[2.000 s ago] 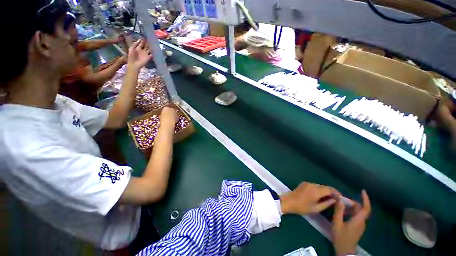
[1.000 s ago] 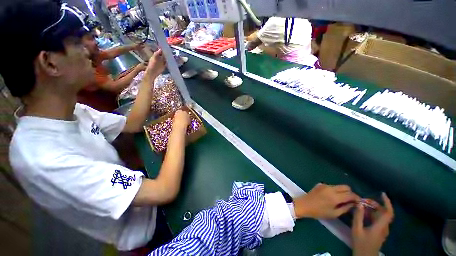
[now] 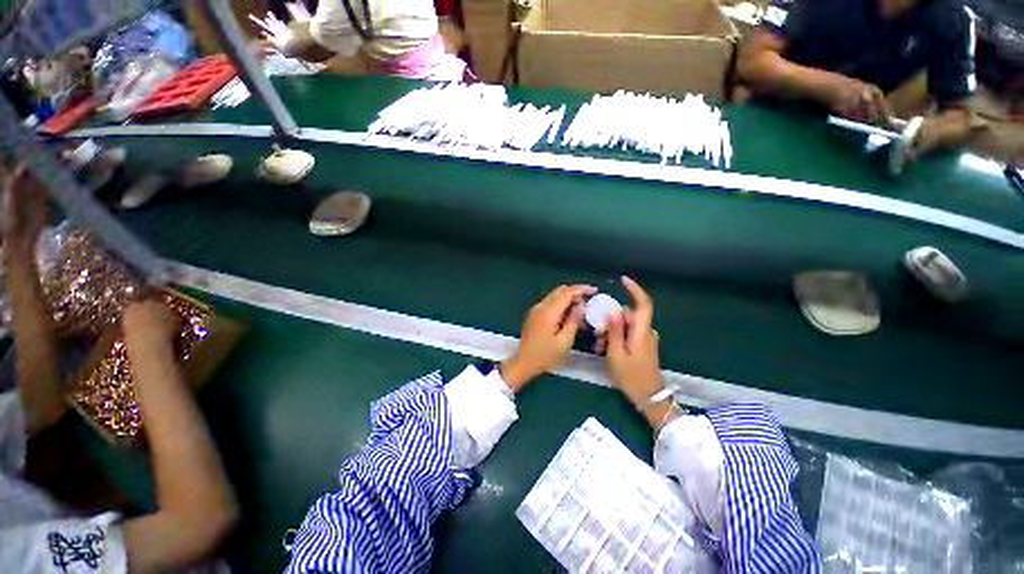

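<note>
A small pale round disc [image 3: 602, 312] is held between the fingertips of both hands, above the near metal rail of the belt. My left hand [image 3: 547, 334] grips its left side with thumb and fingers. My right hand [image 3: 636, 348] holds its right side, with the index finger raised. A label sheet [image 3: 606, 505] with a printed grid lies on the bench below my wrists, partly under my right sleeve. A base housing [image 3: 837, 301] lies on the belt to the right of my hands.
Another base [image 3: 934, 272] lies farther right; several are on the belt at left. White rods [image 3: 651, 126] lie in rows across the belt, before a carton [image 3: 629, 51]. A clear bag of sheets [image 3: 898, 521] is at right. A neighbour's arm reaches into a carton of copper-coloured parts [image 3: 112, 387].
The view has swung right, bringing the label sheet, bag and a person at far right into view. The disc now shows face-on between my fingertips.
</note>
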